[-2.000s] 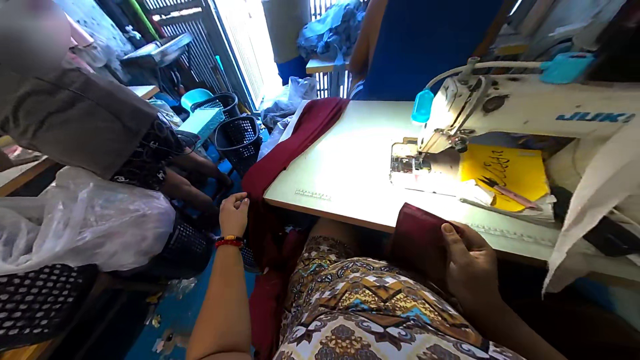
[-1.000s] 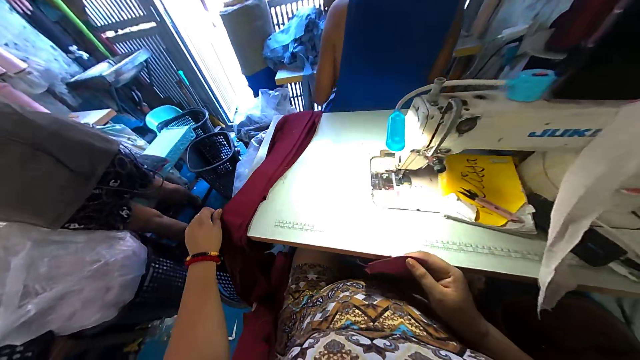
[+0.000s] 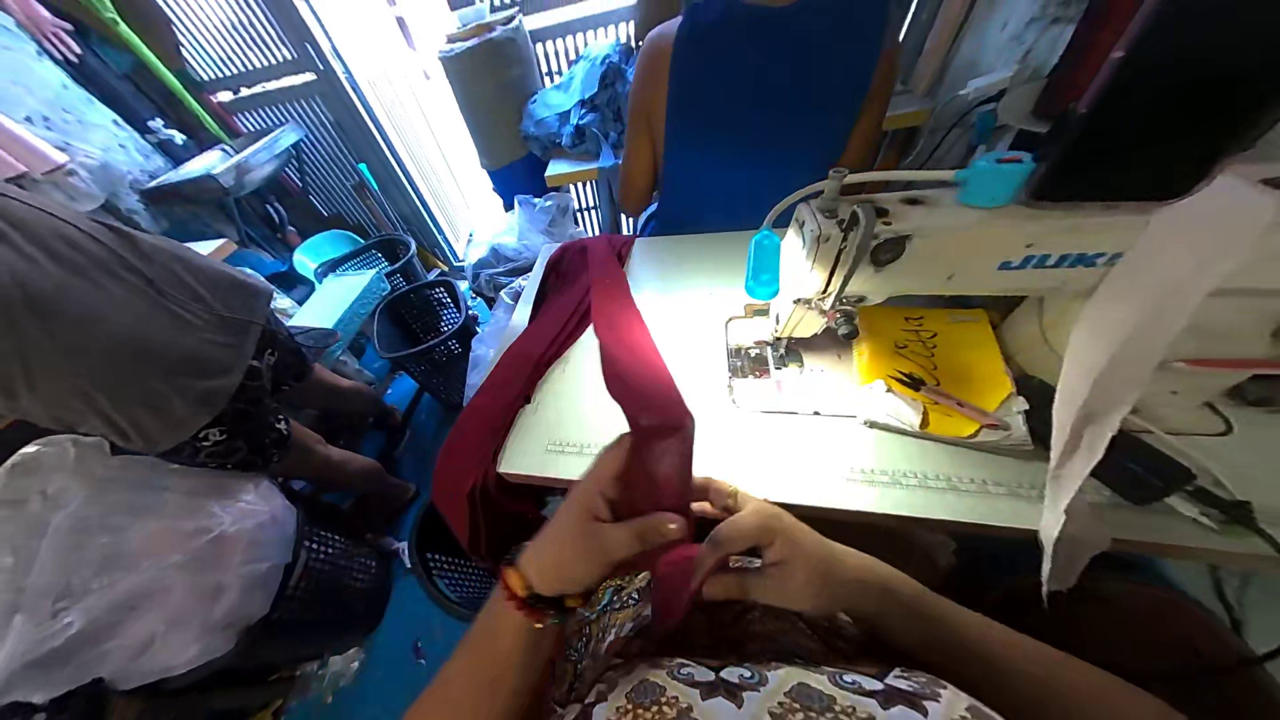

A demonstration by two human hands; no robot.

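Note:
Both hands meet over my lap at the front edge of the sewing table (image 3: 560,470). My left hand (image 3: 610,520), blurred, with a beaded bracelet at the wrist, grips a strip of maroon fabric (image 3: 635,370) that runs back across the tabletop. Pinched in my right hand (image 3: 760,550) is a piece of maroon fabric close to the strip's near end; whether the two are one piece I cannot tell. More maroon fabric (image 3: 500,400) hangs over the table's left edge. The Juki sewing machine (image 3: 900,240) stands to the right, its needle area lit.
A yellow packet (image 3: 935,360) bearing writing, with a pen (image 3: 950,403), lies under the machine arm. White fabric (image 3: 1120,350) hangs at right. Black plastic baskets (image 3: 425,325) and a plastic bag (image 3: 150,570) stand at left. One person (image 3: 120,310) is at left, another (image 3: 770,110) behind the table.
My left hand has moved right from beside the table's left edge and lifted a maroon strip over the tabletop. My right hand has come in beside it, with maroon fabric still in its fingers.

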